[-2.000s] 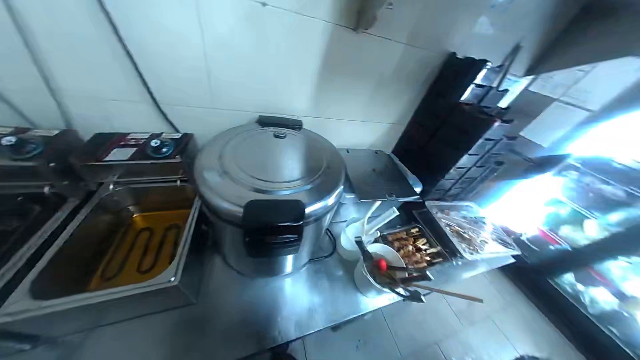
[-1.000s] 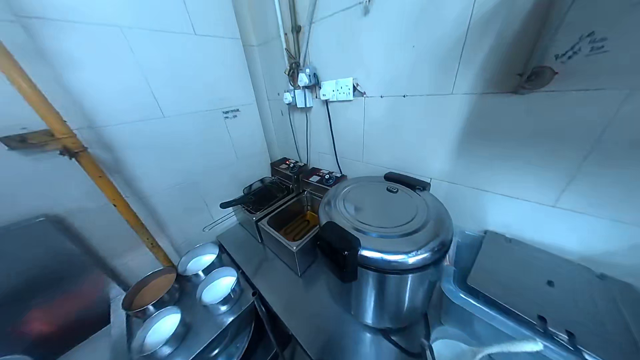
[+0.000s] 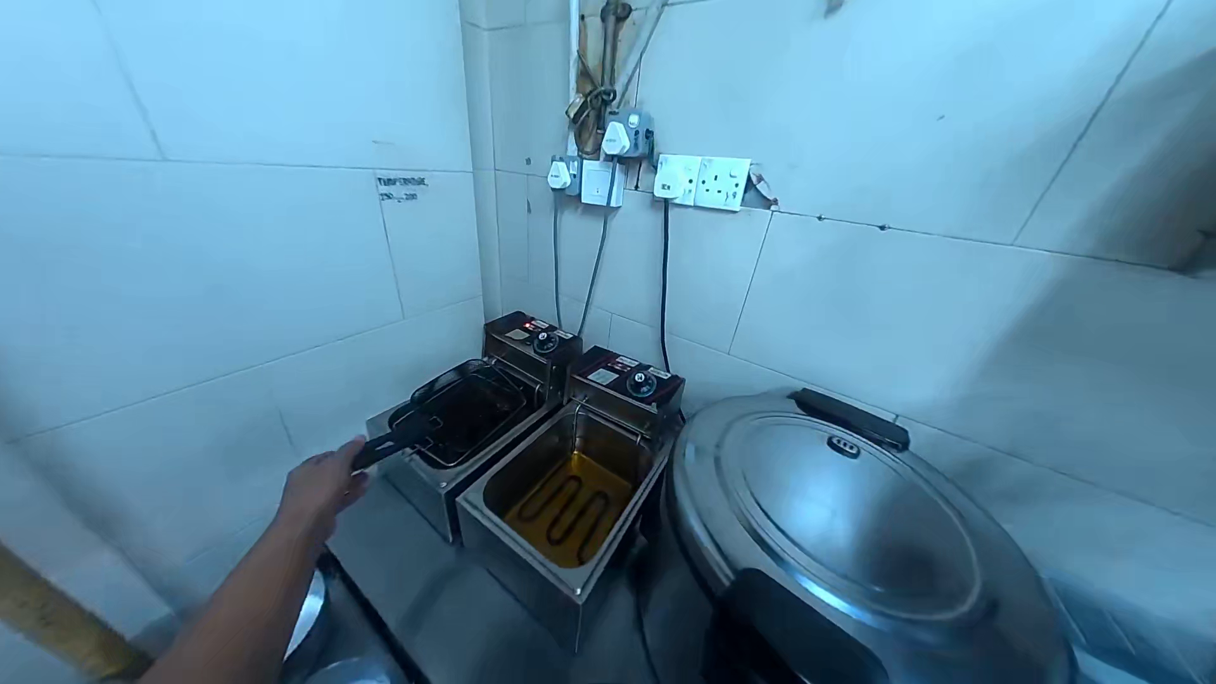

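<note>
My left hand (image 3: 323,484) grips the black handle (image 3: 394,443) of a wire fryer basket (image 3: 470,408), which sits in the left electric deep fryer (image 3: 446,475). What the basket holds is too dark to tell. Right beside it stands a second electric fryer (image 3: 579,575), its heating coil showing under yellowish oil (image 3: 570,503). A large steel cooker (image 3: 855,532) with a closed lid and black handles stands at the right. My right hand is not in view.
Wall sockets with plugs (image 3: 703,180) and hanging cables are above the fryers. Round metal containers (image 3: 309,613) show at the lower left, near a yellow pipe (image 3: 57,608). The steel counter (image 3: 418,589) runs in front of the fryers.
My left hand has come into view and taken hold of the basket handle. The view has swung left from the cooker and food trays to the fryers.
</note>
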